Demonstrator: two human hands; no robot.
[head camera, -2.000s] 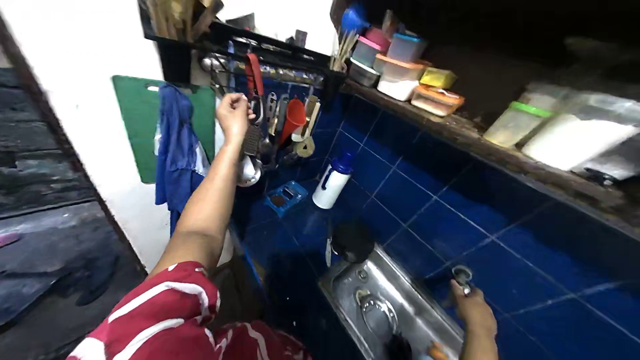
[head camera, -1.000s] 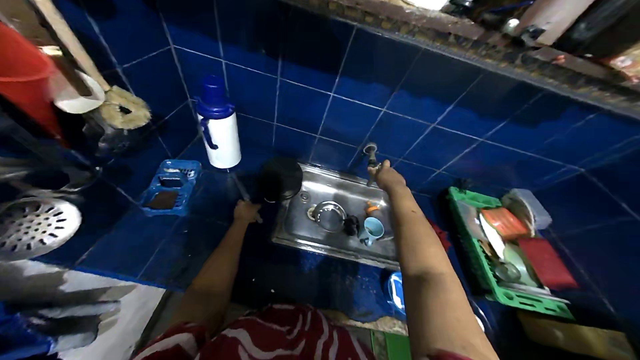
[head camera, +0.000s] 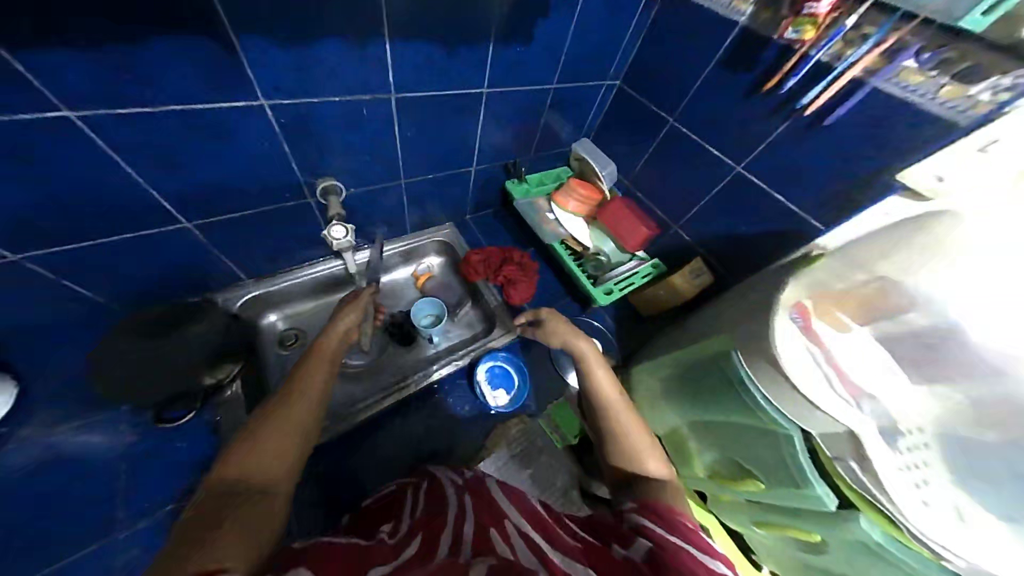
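Note:
My left hand (head camera: 350, 318) holds a knife (head camera: 373, 280) over the steel sink (head camera: 316, 400), its blade pointing up beside the faucet (head camera: 341, 234). Below the knife, a light blue mug (head camera: 429, 314) stands in the basin near a dark scrubber (head camera: 400, 328) and an orange-rimmed item (head camera: 424, 280). At the sink's right front corner, my right hand (head camera: 548, 330) has bent fingers; whether they hold anything cannot be told. A red cloth (head camera: 502, 272) lies just behind it, and a blue bowl (head camera: 501, 381) with white contents sits in front.
A green dish rack (head camera: 616, 292) with dishes and containers stands right of the sink. Left of the sink lies a dark pan (head camera: 164, 352). A cardboard box (head camera: 672, 288) is beside the rack, and green plastic drawers (head camera: 728, 424) stand at the right.
My left hand has moved from the counter left of the sink to over the basin with the knife. My right hand has left the faucet for the sink's right corner. The view has swung right.

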